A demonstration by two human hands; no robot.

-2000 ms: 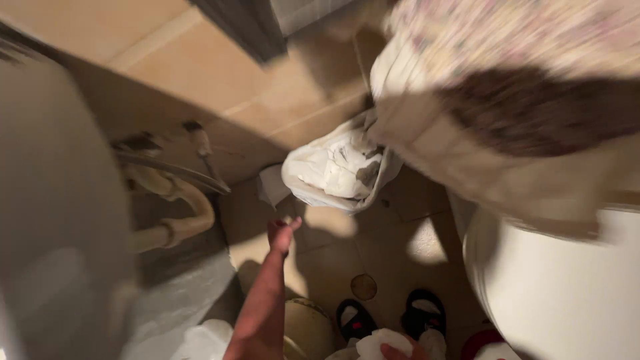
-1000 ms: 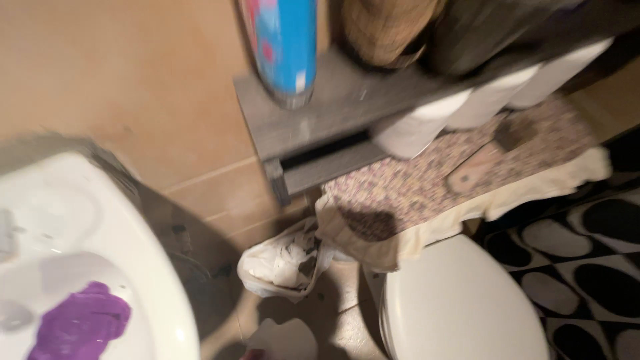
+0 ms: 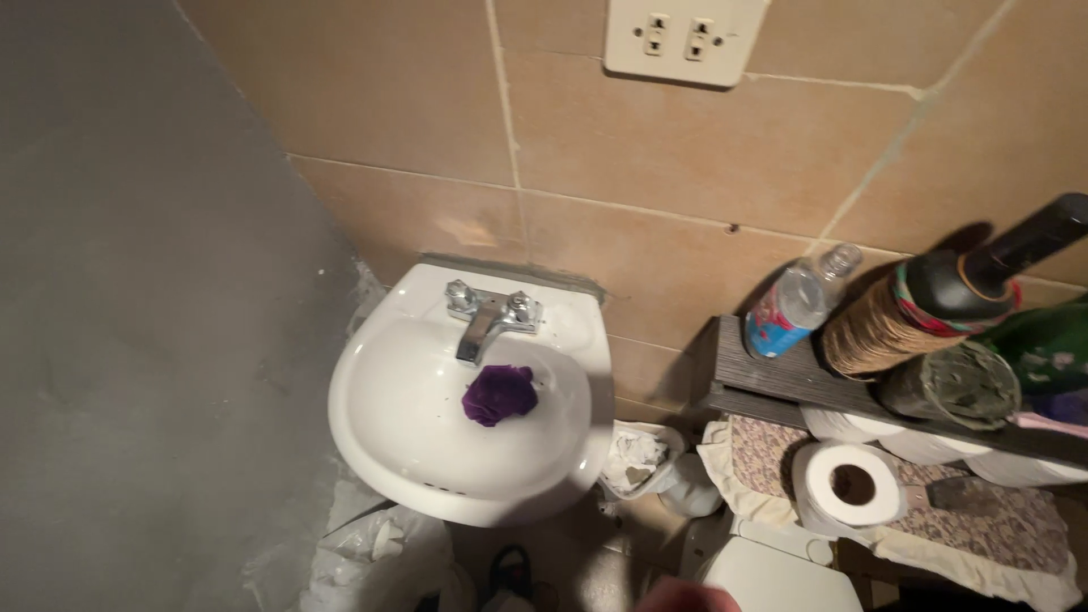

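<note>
A small part of a hand (image 3: 687, 595), blurred, shows at the bottom edge, in front of the toilet; it looks like my right hand, and its fingers cannot be made out. My left hand is out of view. A crumpled purple cloth (image 3: 500, 395) lies in the white sink basin (image 3: 382, 433), just below the chrome faucet (image 3: 484, 327). A roll of toilet paper (image 3: 852, 486) rests on the patterned, ruffled cover (image 3: 765, 450) of the toilet tank. The white toilet lid (image 3: 778, 578) is below it.
A dark shelf (image 3: 765, 378) holds a plastic bottle (image 3: 799, 302), a twine-wrapped bottle (image 3: 918, 314) and a glass jar (image 3: 960, 387), with paper rolls (image 3: 926, 446) beneath. A waste bin (image 3: 637, 459) with crumpled paper stands between sink and toilet. Plastic bags (image 3: 382, 552) sit under the sink's left side.
The view has swung up and left to the sink. The arm reaching near the waste bin two seconds ago is no longer seen there.
</note>
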